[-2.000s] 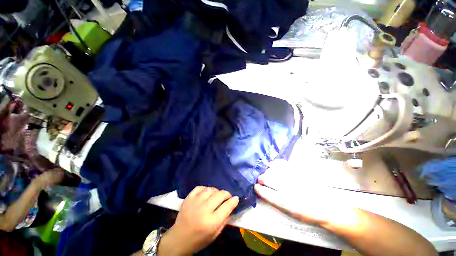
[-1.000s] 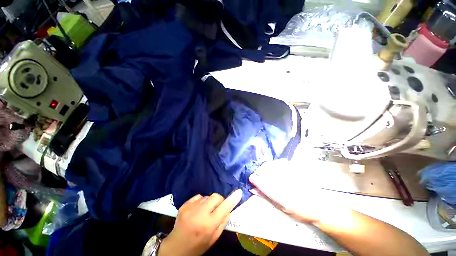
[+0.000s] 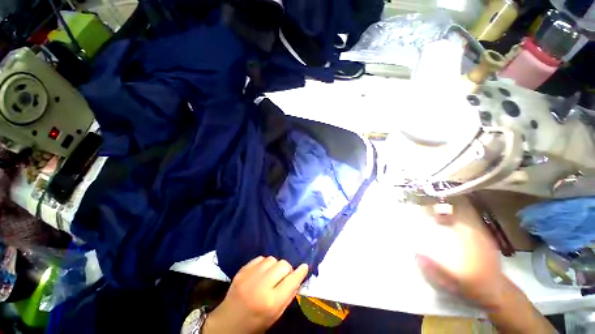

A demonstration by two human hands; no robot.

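Observation:
The navy garment piece lies in a large heap left of the sewing machine, with a shiny lighter blue lining showing inside it. My left hand pinches the garment's near edge at the table's front. My right hand is off the cloth, over the table below the machine head; it is partly washed out by glare and blurred, so its fingers are unclear. The presser foot area is lost in glare. Dark red-brown snips lie beside my right hand, partly covered.
The bright lamp hangs over the machine. A light blue bundle and a round clear tray are at the right. A crumpled plastic bag lies behind. Another machine stands at the left, and thread stands are at the back right.
My right hand has let go of the cloth and moved right, under the machine head. My left hand still pinches the edge. The view has shifted slightly, and the other person's arm is out of view.

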